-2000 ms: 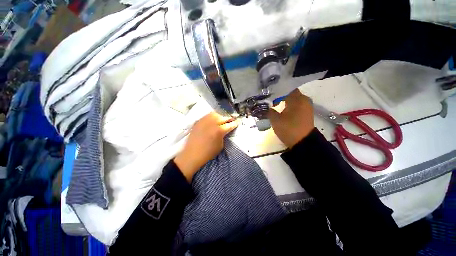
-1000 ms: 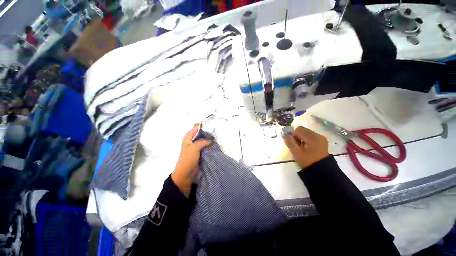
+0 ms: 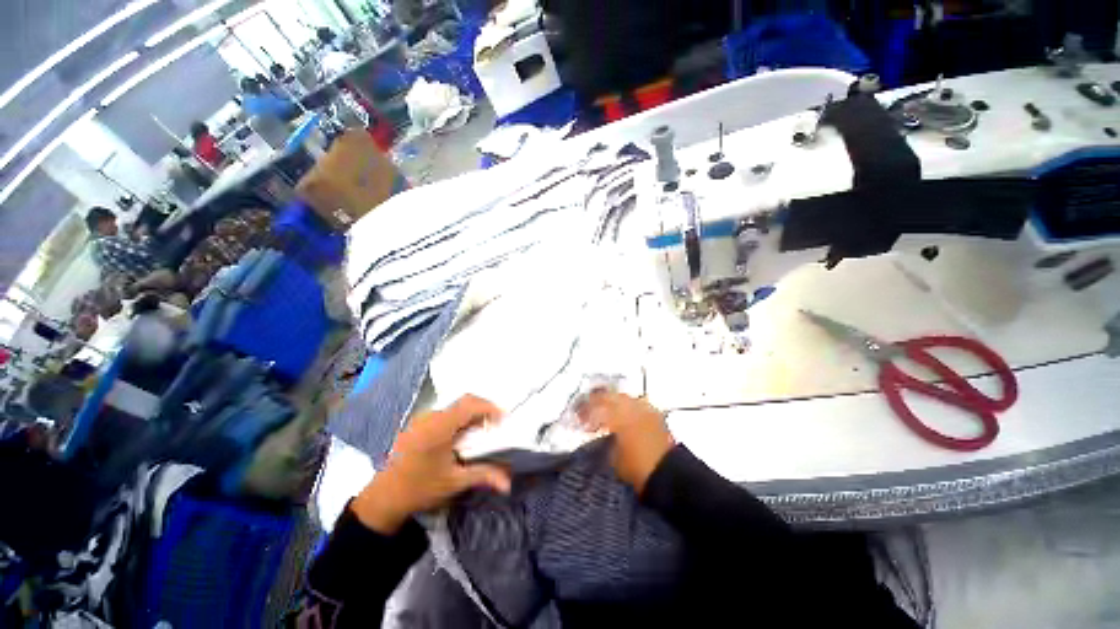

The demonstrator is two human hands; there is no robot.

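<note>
The checked fabric garment piece [image 3: 602, 528] hangs from the table's front edge into the lap, with white fabric [image 3: 528, 356] joined at its top and spread left of the needle. My left hand [image 3: 430, 461] is at the left of the join, thumb and fingers apart around the cloth edge; whether it grips is unclear. My right hand [image 3: 629, 430] pinches the crumpled white fabric at the join. The presser foot and needle area [image 3: 712, 305] of the sewing machine is beyond my hands, with no hand at it.
Red-handled scissors [image 3: 940, 387] lie on the machine table right of the needle. A stack of cut pieces [image 3: 455, 246] lies behind left. Black strips [image 3: 909, 209] cross the machine head. A measuring tape [image 3: 933, 492] runs along the front edge. Blue crates [image 3: 221, 553] and people are at left.
Both hands have moved from the needle area towards the table's front edge, drawing the checked piece back with them. My right hand has come left onto the fabric. The view has tilted up.
</note>
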